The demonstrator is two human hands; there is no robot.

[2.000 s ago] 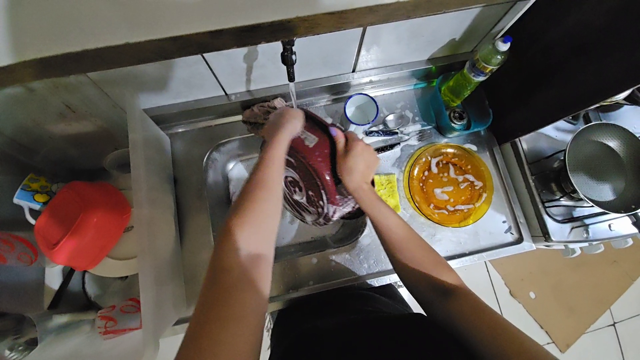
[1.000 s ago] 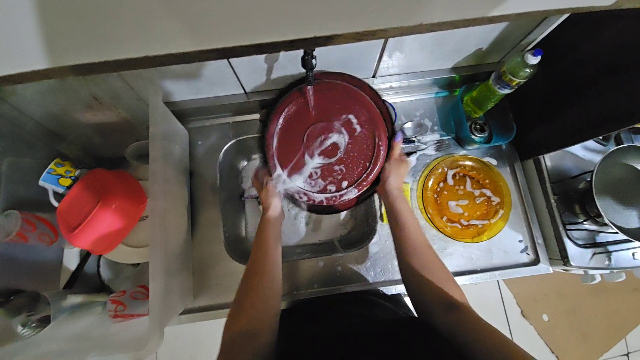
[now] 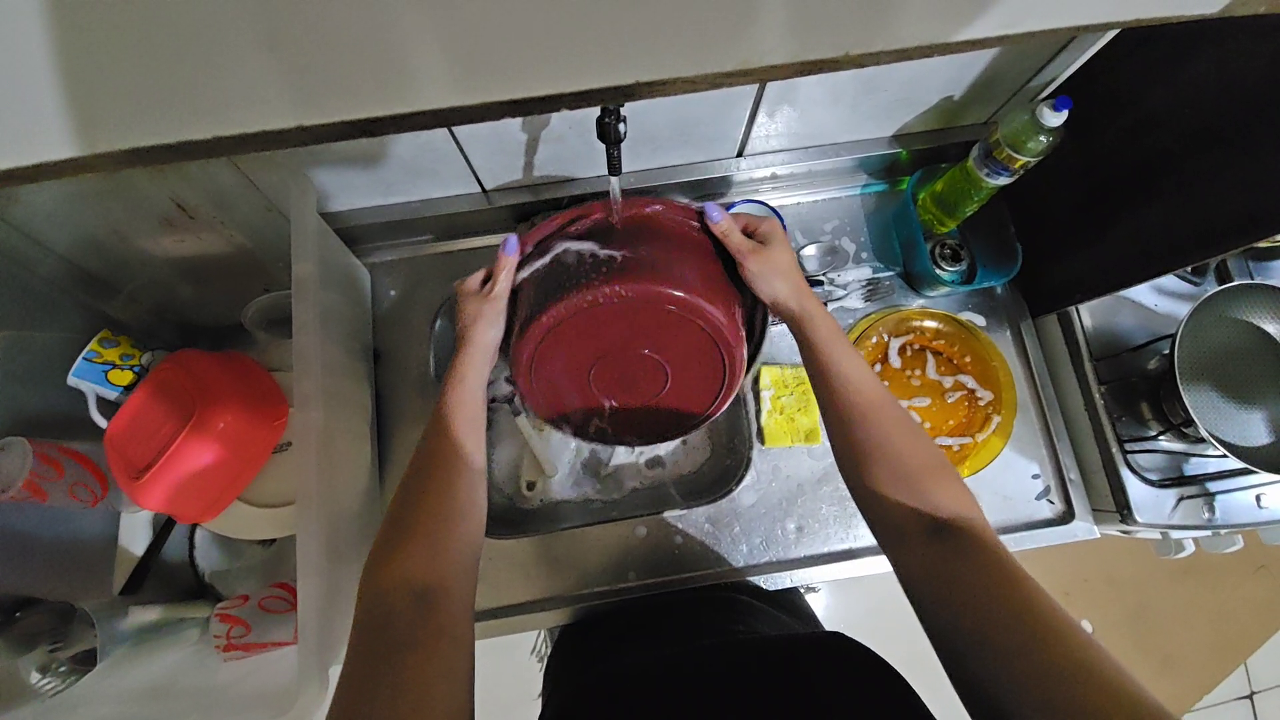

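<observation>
A dark red cooking pot (image 3: 635, 350) is tilted over the steel sink basin (image 3: 620, 520), its underside toward me, with a streak of suds on its side. My left hand (image 3: 485, 305) grips its left rim, thumb on the outer wall. On the right rim my right hand (image 3: 762, 255) holds it the same way. Water runs from the black faucet (image 3: 612, 140) onto the pot's upper side. Below the pot, a pale utensil handle (image 3: 537, 445) lies in the sudsy basin. The inside of the pot and most of my fingers are hidden.
Right of the basin are a yellow sponge (image 3: 789, 405), soapy amber glass plates (image 3: 940, 385), forks (image 3: 862, 292) and a teal holder (image 3: 975, 265) with a green detergent bottle (image 3: 990, 165). A dish rack (image 3: 335, 450) with a red bowl (image 3: 195, 430) stands left; a stove with a pan (image 3: 1235, 370) stands right.
The pot has been tilted from its flatter pose of a second ago, and its base shows far less foam. My left hand has moved up to the pot's upper left rim.
</observation>
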